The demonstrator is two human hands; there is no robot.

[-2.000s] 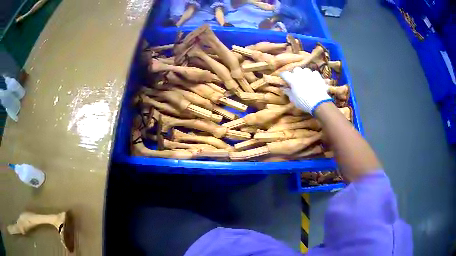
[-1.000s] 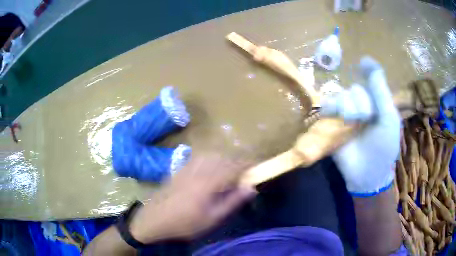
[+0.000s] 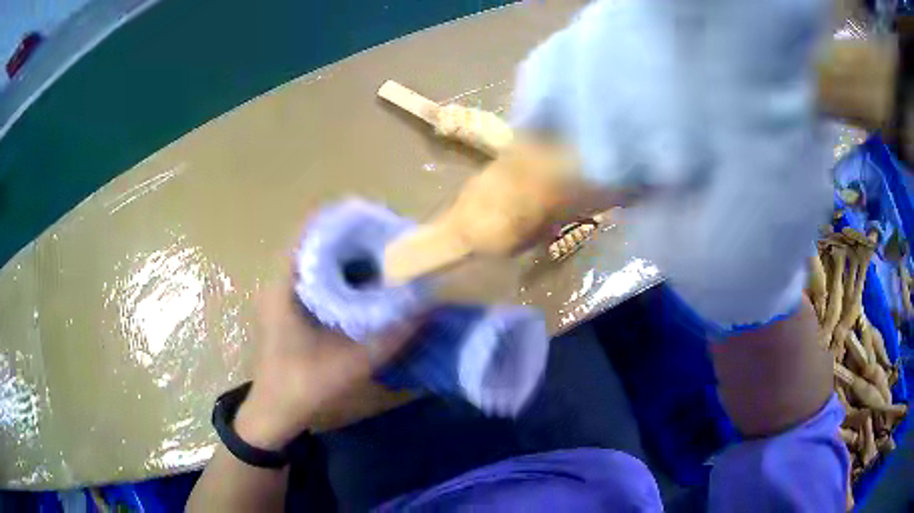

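My left hand (image 3: pixel 301 366), bare with a black wristband, holds the blue shorts piece (image 3: pixel 426 351) over the bench's front edge. Its two frayed hems face up and towards me; one shows a dark socket (image 3: pixel 359 269). My right hand (image 3: pixel 702 150), in a white knitted glove and blurred close to the camera, grips a tan leg (image 3: pixel 511 205). The leg's pale peg points left at the near rim of that hem, beside the socket; whether they touch is unclear. Another leg (image 3: pixel 466 125) lies on the bench behind, partly hidden by the glove and held leg.
The glossy tan bench top (image 3: pixel 200 220) curves along a green belt (image 3: pixel 200 90). A blue crate (image 3: pixel 892 220) with several legs stands at the right. Part of another blue crate shows at the bottom left.
My left hand has taken the shorts piece from the bench and turned its openings up. My right hand has brought the leg's peg to one hem and is nearer the camera.
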